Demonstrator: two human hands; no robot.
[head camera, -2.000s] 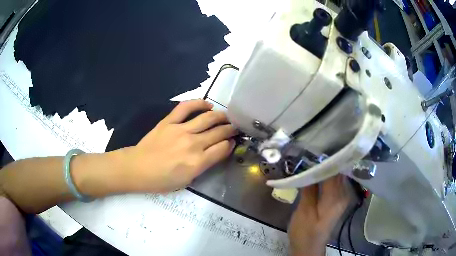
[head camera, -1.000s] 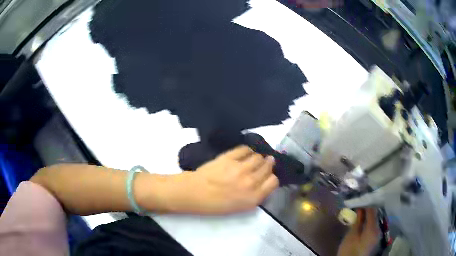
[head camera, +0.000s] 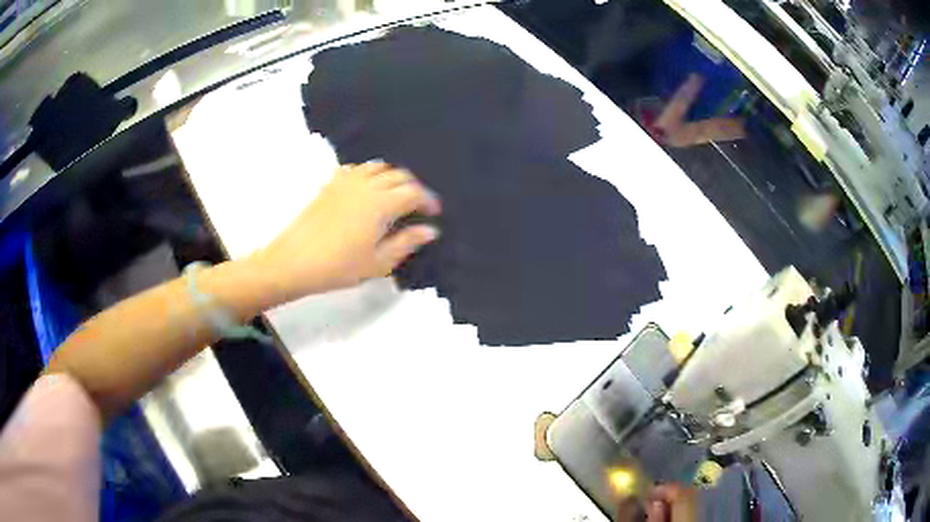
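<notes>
Black cut fabric pieces lie in an overlapping pile with stepped edges on the white table. My left hand is at the pile's left edge, blurred, thumb and fingers apart, with no separate piece visible in it. My right hand is small and cut off by the bottom edge, near the needle area; what its fingers hold is hidden. The white sewing machine head stands at the lower right. No black fabric shows on the grey machine bed, where a lamp spot glows.
The white table runs diagonally across the view. A tan round patch is beside the bed's corner. Another person's hand shows beyond the table at the upper right. A black item lies at the upper left. Blue material is at the lower left.
The view has swung left, bringing the whole pile into sight. My left hand has moved from beside the machine to the pile's left edge. The black fabric near the needle no longer shows.
</notes>
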